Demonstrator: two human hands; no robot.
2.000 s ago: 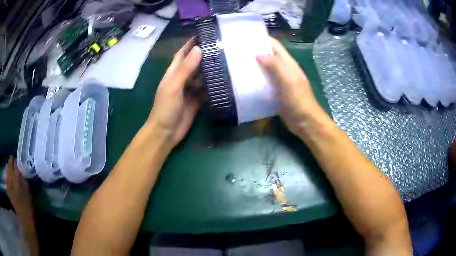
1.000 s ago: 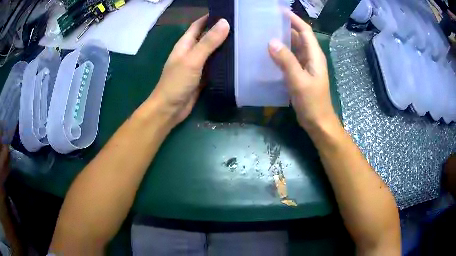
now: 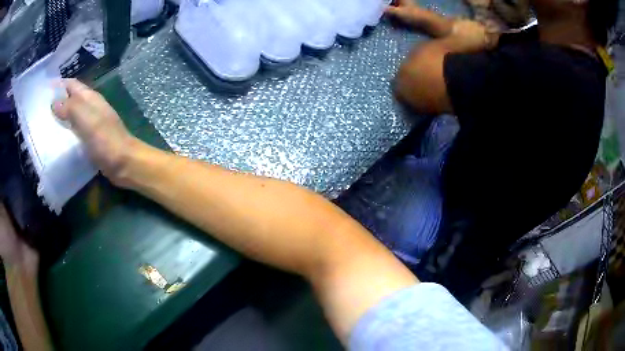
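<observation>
The translucent housing (image 3: 51,137) with a dark edge on its left side is upright near the left edge of the view, blurred. My right hand (image 3: 92,127) grips its right side, thumb and fingers on the frosted wall. My left hand (image 3: 15,243) is cut off by the left edge, low beside the black part; its fingers are hidden, so its hold cannot be told. The black base (image 3: 26,178) is dark and mostly lost in shadow.
A tight row of assembled units (image 3: 295,34) stands on bubble wrap (image 3: 274,127) at the back. A person in a black top (image 3: 528,130) sits close on the right, an arm reaching to the row. The green bench top (image 3: 116,281) has a chipped spot.
The view has swung right, so the housing and my hands now lie at the left edge. The left-hand housings are out of view, and the neighbouring person has come into view.
</observation>
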